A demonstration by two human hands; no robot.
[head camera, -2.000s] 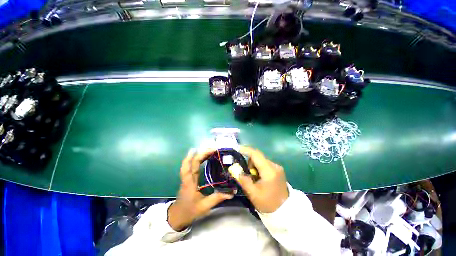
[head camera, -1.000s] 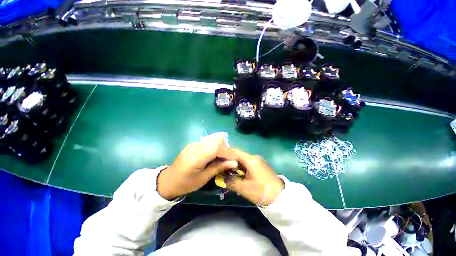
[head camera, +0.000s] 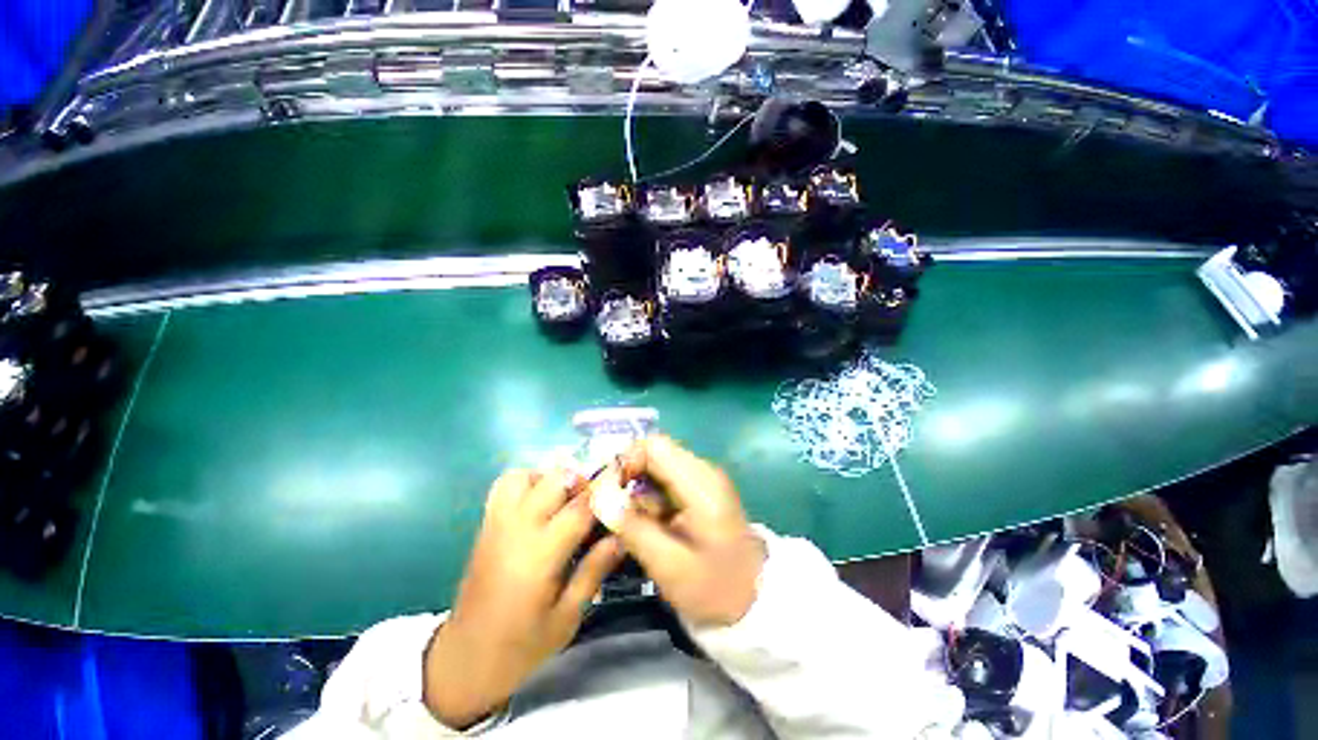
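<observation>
The camera housing's white bracket (head camera: 616,422) shows just beyond my fingertips near the bench's front edge; most of the housing is hidden by my hands. My left hand (head camera: 523,571) is closed around the left side of the housing. My right hand (head camera: 697,535) is on its right side, thumb and fingers pinched around a small white piece (head camera: 610,500), which looks like a plug connector. Dark wire shows between the fingertips. The yellow tool is not visible now.
Waiting modules (head camera: 723,275) stand in a cluster beyond my hands, more at far left (head camera: 51,434). A tangle of thin white rings (head camera: 856,415) lies right. Unassembled housings (head camera: 1070,622) fill the lower right. A white bracket part (head camera: 1243,294) lies far right. Metal rails (head camera: 477,72) run behind.
The view has shifted, so the bench things sit further left. My hands have opened from their overlapped grip, and the white piece now shows between my fingertips. The yellow tool is no longer seen.
</observation>
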